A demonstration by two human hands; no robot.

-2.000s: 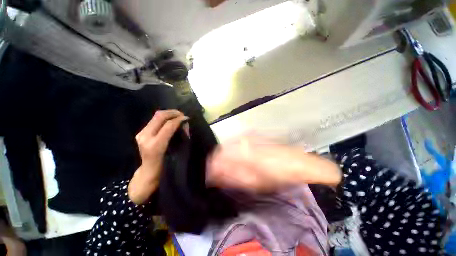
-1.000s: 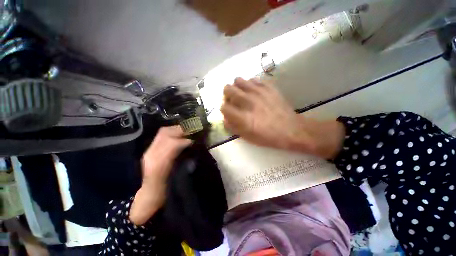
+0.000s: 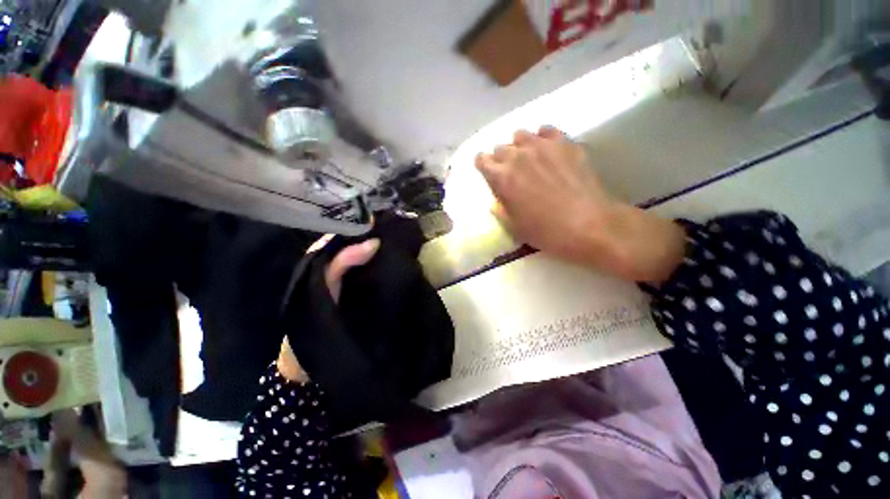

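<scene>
The black garment (image 3: pixel 390 317) lies bunched on the machine bed, with its top edge under the presser foot area (image 3: pixel 410 200). More of the black cloth spreads left under the white sewing machine head (image 3: pixel 390 78). My left hand (image 3: pixel 349 265) is partly covered by the garment, with thumb and fingers gripping a fold just left of and below the presser foot. My right hand (image 3: pixel 551 195) rests on the lit bed right of the needle area, fingers curled and hiding what is under them. No cloth shows in it.
The bed's ruler scale (image 3: pixel 556 336) runs along the front edge. Mauve cloth (image 3: pixel 595 429) covers the lap. A tension knob (image 3: pixel 300 132) sticks out of the machine head. At the far left are a beige machine part with a red disc (image 3: pixel 31 378) and another person's hand (image 3: pixel 93 468).
My right hand swung from low over the cloth up onto the lit bed and stays there. My left hand is now partly wrapped in the garment. The scissors are out of view.
</scene>
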